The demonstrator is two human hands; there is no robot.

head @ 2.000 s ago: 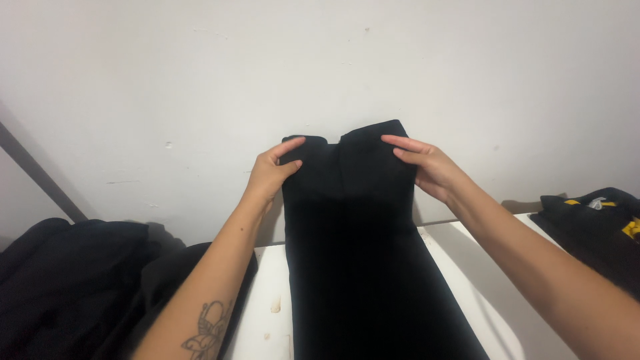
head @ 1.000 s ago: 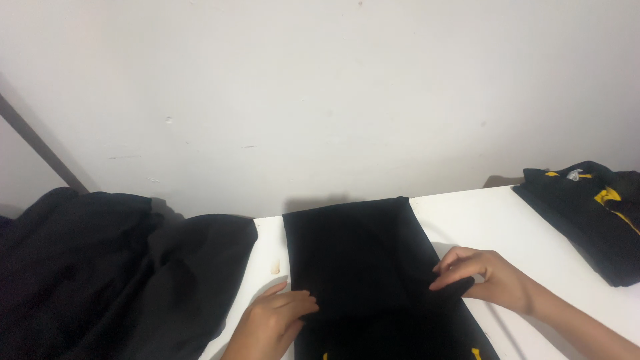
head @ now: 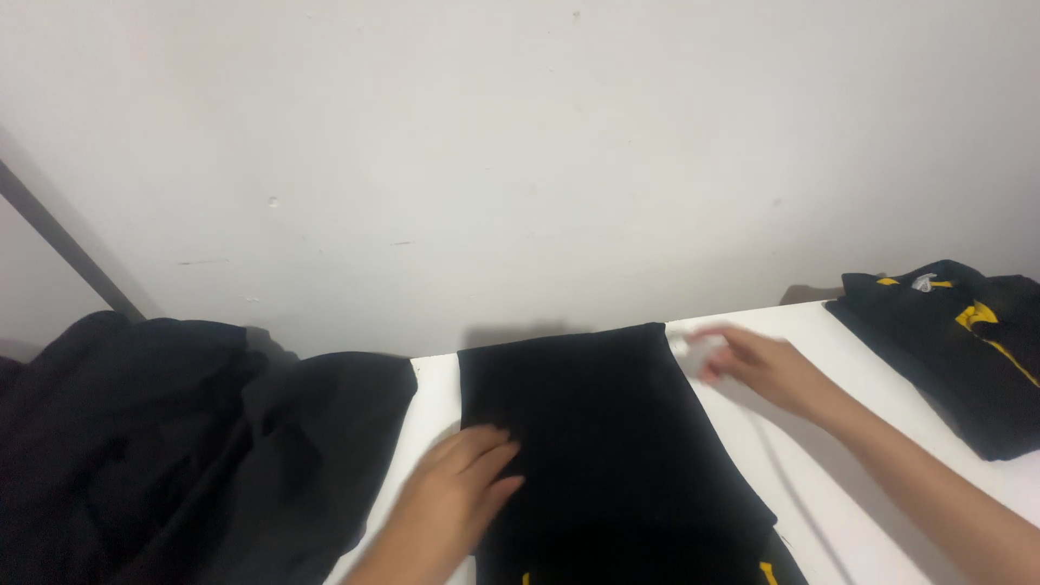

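Observation:
A black garment [head: 601,422] with small yellow details near the bottom of the view lies folded over on itself on the white table [head: 756,325]. On its left edge rests my left hand [head: 467,479], fingers apart over the cloth, with no fabric seen pinched in it. My right hand [head: 751,366], blurred, hovers just beyond the garment's upper right edge, fingers apart and holding nothing.
To the left lies a large loose heap of black cloth [head: 187,447]. A folded black garment with yellow trim [head: 942,349] sits at the right. Behind the table rises a pale wall [head: 520,162], with a dark diagonal strip [head: 65,244] at left.
The garment's upper end, held up by both hands two seconds ago, now lies flat on the table. My right hand has let go of the cloth it pinched a second ago and moved up.

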